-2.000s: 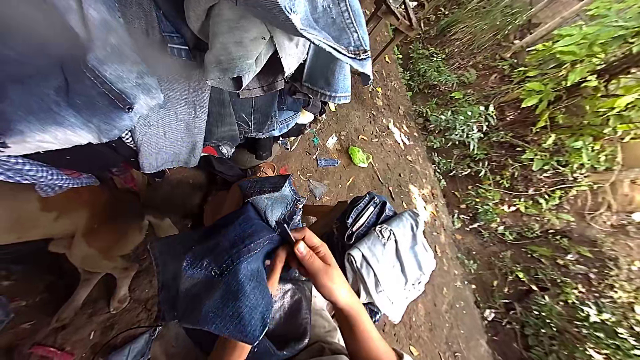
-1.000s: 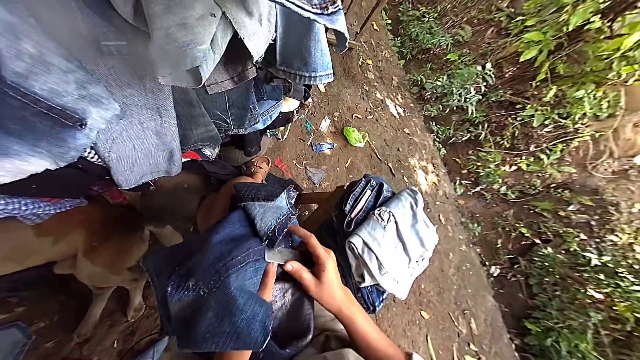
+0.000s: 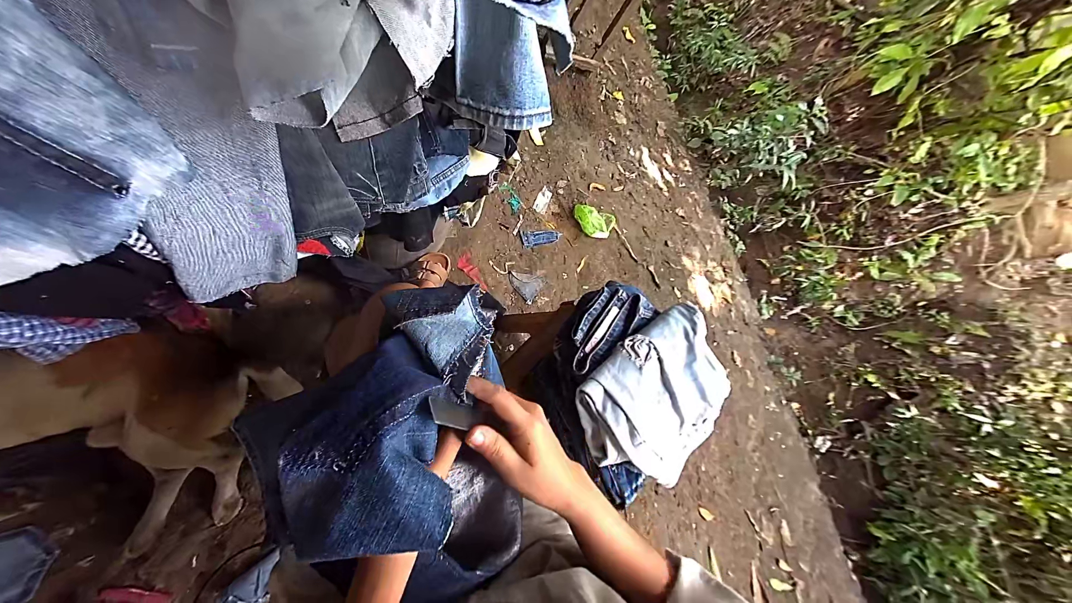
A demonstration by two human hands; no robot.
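Observation:
Dark blue denim cloth (image 3: 360, 469) with frayed seams lies over my lap. My right hand (image 3: 519, 444) holds a flat grey metal blade (image 3: 455, 414) between thumb and fingers, against the cloth's edge. A lighter, frayed denim flap (image 3: 444, 331) is folded back just above the blade. My left hand (image 3: 446, 452) is mostly hidden under the denim; one finger shows beside the blade, and the forearm comes out below. It seems to grip the cloth from beneath.
Denim garments (image 3: 218, 193) hang at the upper left. A brown and white animal (image 3: 159, 402) stands below them. Folded jeans (image 3: 653, 394) are stacked on the right. Cloth scraps (image 3: 540, 238) and a green plastic bag (image 3: 594, 221) lie on the dirt ground, with plants (image 3: 754, 134) beyond.
Two seconds ago the blade was narrow and edge-on in my right hand; now its flat face shows. My right index finger has extended over the cloth edge.

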